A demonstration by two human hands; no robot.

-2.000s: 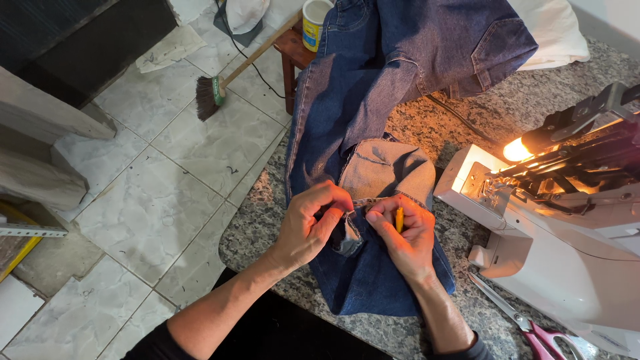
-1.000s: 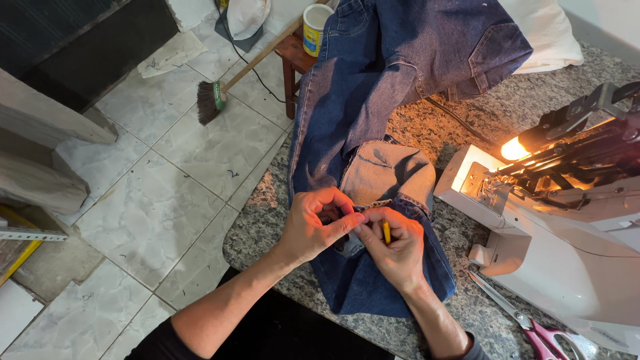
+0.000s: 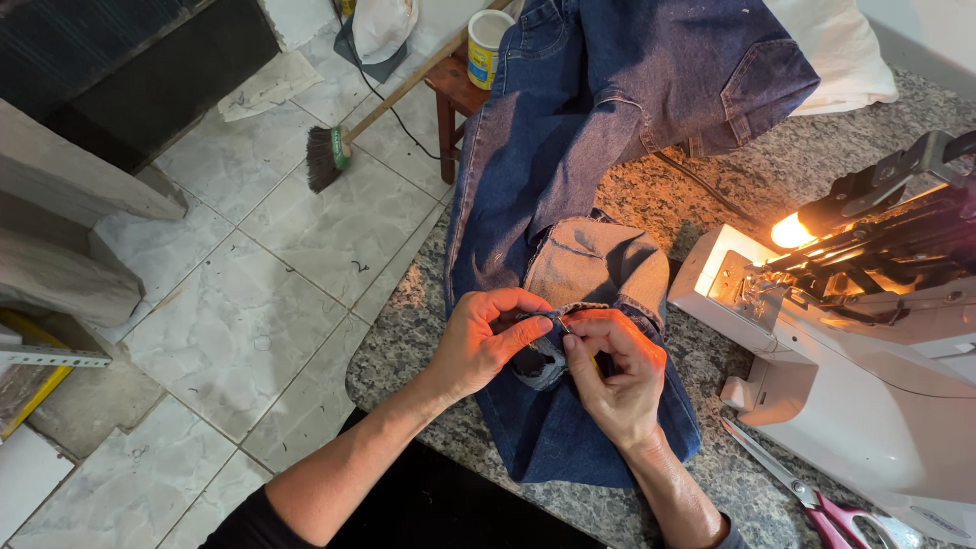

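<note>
Blue denim jeans [image 3: 564,152] lie across the granite worktop, one leg turned partly inside out so its pale inner side shows. My left hand [image 3: 492,335] pinches the denim edge at the leg's end between thumb and fingers. Close to its right, my right hand [image 3: 618,366] holds a small tool with a thin metal tip and a yellow handle, perhaps a seam ripper; the tip is at the edge, and the fingers cover most of the handle. Below the fingertips, a frayed denim band [image 3: 540,370] hangs in a loop.
On the right stands a white sewing machine [image 3: 831,404] with its lamp [image 3: 793,230] lit. Scissors [image 3: 804,492] with pink handles lie before it. A white cloth [image 3: 839,57] is at the back. Left of the worktop are a wooden stool [image 3: 450,84] bearing a tub [image 3: 488,47], and a broom [image 3: 328,156].
The yellow handle, upright among my right fingers earlier, is now mostly hidden and a metal tip shows at the denim edge. Both hands remain close together at the leg's end.
</note>
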